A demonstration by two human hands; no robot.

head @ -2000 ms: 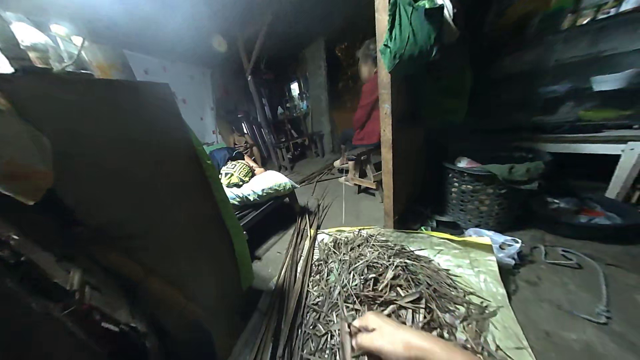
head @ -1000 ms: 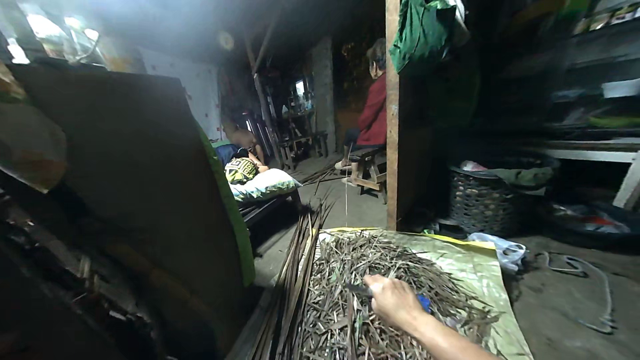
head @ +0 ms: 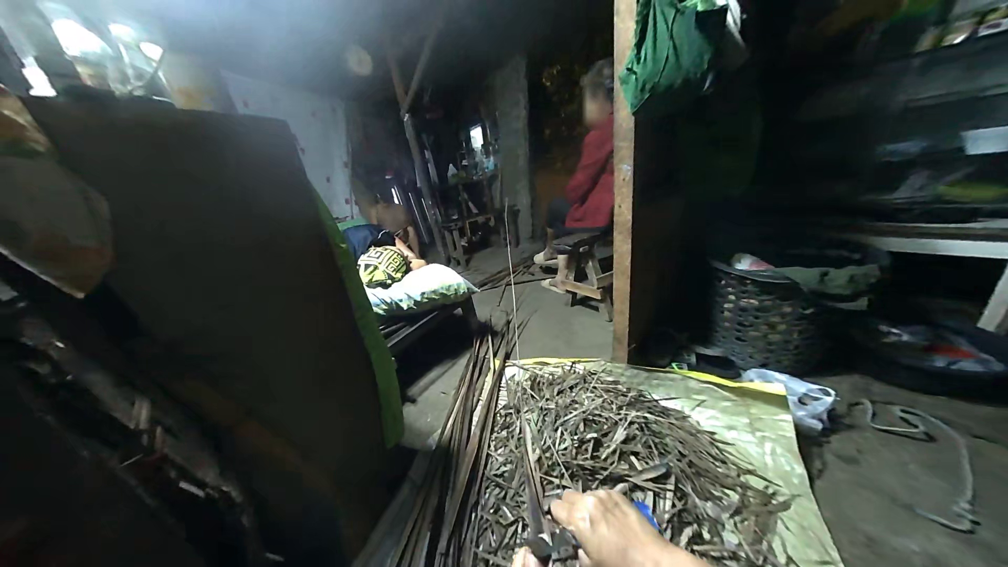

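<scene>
My right hand (head: 610,524) is low in the head view, closed around a dark tool, perhaps a knife, whose blade is hard to make out. Fingertips of my left hand (head: 526,557) show at the bottom edge, against the lower end of a long dry leaf strip (head: 529,465) with a thin pale midrib rising from it. Beneath and beyond both hands lies a heap of dry leaf shavings (head: 598,433) on a pale green sheet (head: 776,441). Something blue (head: 647,513) lies beside my right hand. Long dry leaf strips (head: 461,441) lie left of the heap.
A dark panel (head: 197,299) stands at left, a wooden post (head: 623,181) ahead. Behind the post a person in red (head: 592,177) sits on a wooden bench (head: 583,264); another person (head: 378,236) lies on a bed. At right are a woven basket (head: 764,315), plastic bag (head: 799,398) and rope (head: 957,465).
My right hand has moved down and left from over the heap, to the strip's lower end. Fingertips of my left hand now show at the bottom edge.
</scene>
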